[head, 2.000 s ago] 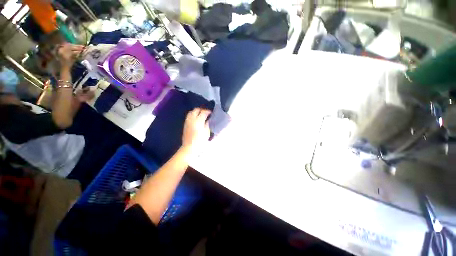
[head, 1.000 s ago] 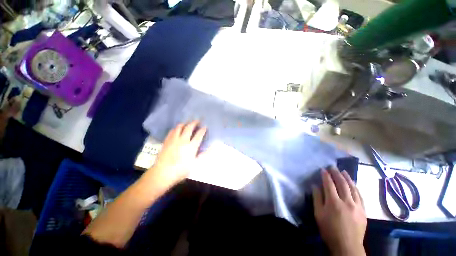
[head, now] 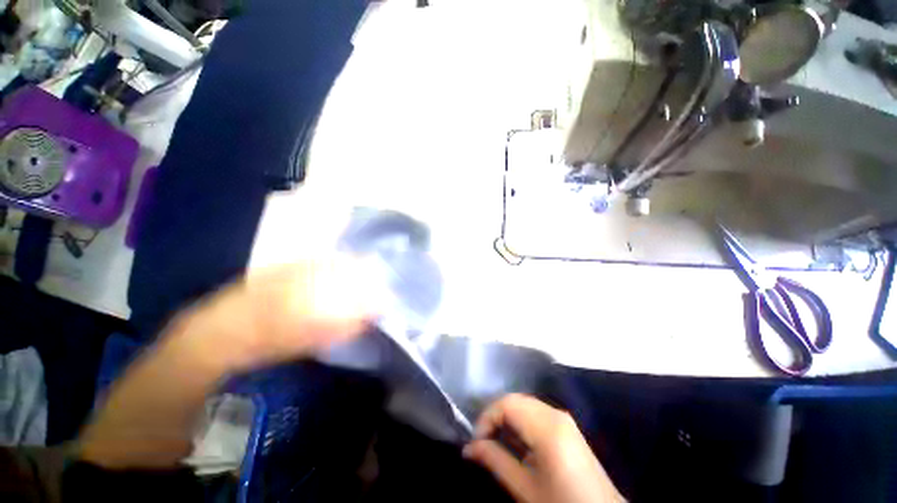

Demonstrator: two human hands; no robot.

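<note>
A grey-blue cloth piece with a dark side (head: 418, 378) hangs folded over the table's front edge, left of the sewing machine (head: 688, 128). My left hand (head: 305, 309) is blurred and lies on the cloth's upper left part; its fingers are not clear. My right hand (head: 536, 447) pinches the cloth's lower edge between thumb and fingers, below the table edge. The presser foot and needle (head: 600, 196) are up and to the right of the cloth, apart from it. A stack of navy cut panels (head: 221, 147) lies left of the work.
Shears with dark red handles (head: 787, 324) lie right of the needle area, near the table's front edge. A purple fan or radio (head: 74, 162) is at the far left. A blue plastic basket (head: 258, 442) is below the table edge. Another blue container (head: 836, 422) is at lower right.
The grey-blue cloth has moved left and down from beside the needle and is now folded over. My right hand has moved left and down with its edge. The view has shifted.
</note>
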